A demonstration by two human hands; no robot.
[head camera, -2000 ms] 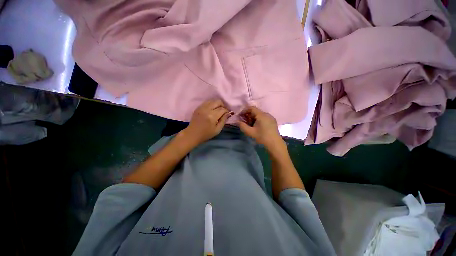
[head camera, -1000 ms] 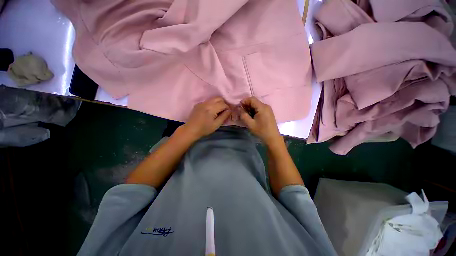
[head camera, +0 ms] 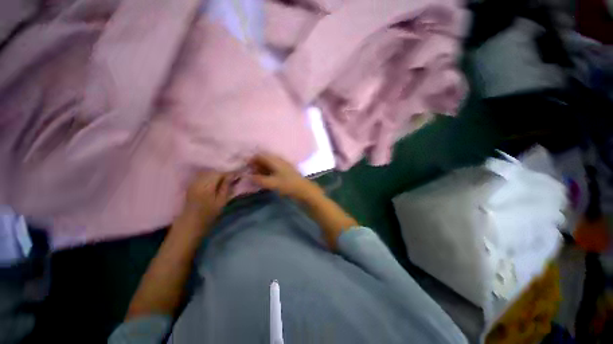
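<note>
A dusty pink jacket [head camera: 222, 94] lies over the table edge at the left and centre, blurred by motion. My left hand [head camera: 210, 191] pinches the jacket's near edge with bent fingers. My right hand [head camera: 272, 173] is just to its right, its fingertips at the same edge. The hands are a little apart, with pink cloth between them. Whether my right fingers also hold a small tool cannot be made out. A white cigarette [head camera: 275, 312] juts up at the lower centre, in front of the grey-blue shirt.
More pink jackets [head camera: 383, 74] are heaped to the right. The white table corner [head camera: 317, 144] shows between them and the worked jacket. A white bin or bag [head camera: 464, 222] stands on the right over the green floor [head camera: 366, 201]. A yellow patterned thing [head camera: 531, 309] is at the lower right.
The view has swung to the right, so the jackets and both hands sit further left in the picture and more of the right side shows. The hands stay at the jacket's near edge.
</note>
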